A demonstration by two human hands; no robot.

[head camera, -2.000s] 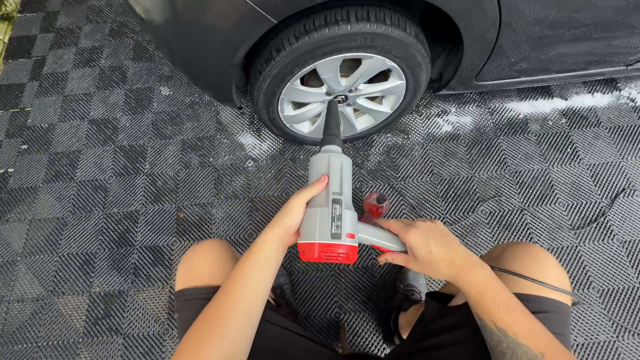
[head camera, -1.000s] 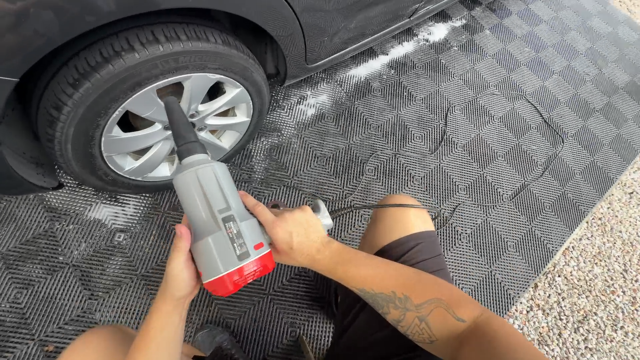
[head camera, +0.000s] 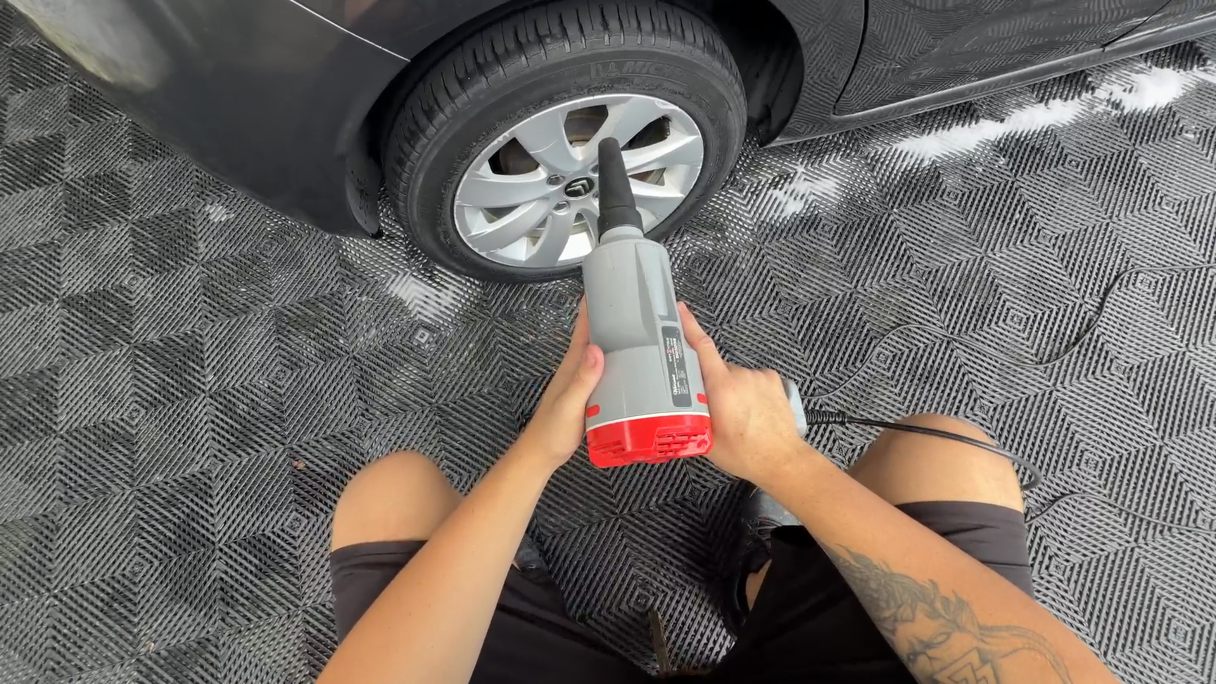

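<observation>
A corded handheld blower (head camera: 632, 323), grey with a red vented rear end, is between my two hands. My left hand (head camera: 567, 404) supports the left side of its body, thumb on top. My right hand (head camera: 750, 413) is closed around the handle on the right side, most of which my fingers hide. The black rubber nozzle (head camera: 616, 185) points at the silver alloy wheel (head camera: 518, 204) and overlaps the spokes right of the hub cap. Whether the tip touches the wheel cannot be told. A black tyre (head camera: 456, 123) surrounds the wheel.
The dark grey car body (head camera: 247, 104) spans the top. A black power cord (head camera: 936, 429) runs from the handle past my right knee, with more cable on the right. White foam (head camera: 1016, 128) lies on the black interlocking floor tiles (head camera: 209, 380). My knees are bent on both sides.
The view has swung back left since one second ago. The nozzle has shifted from the wheel's upper left part to right of the hub cap. Both hands stay on the blower.
</observation>
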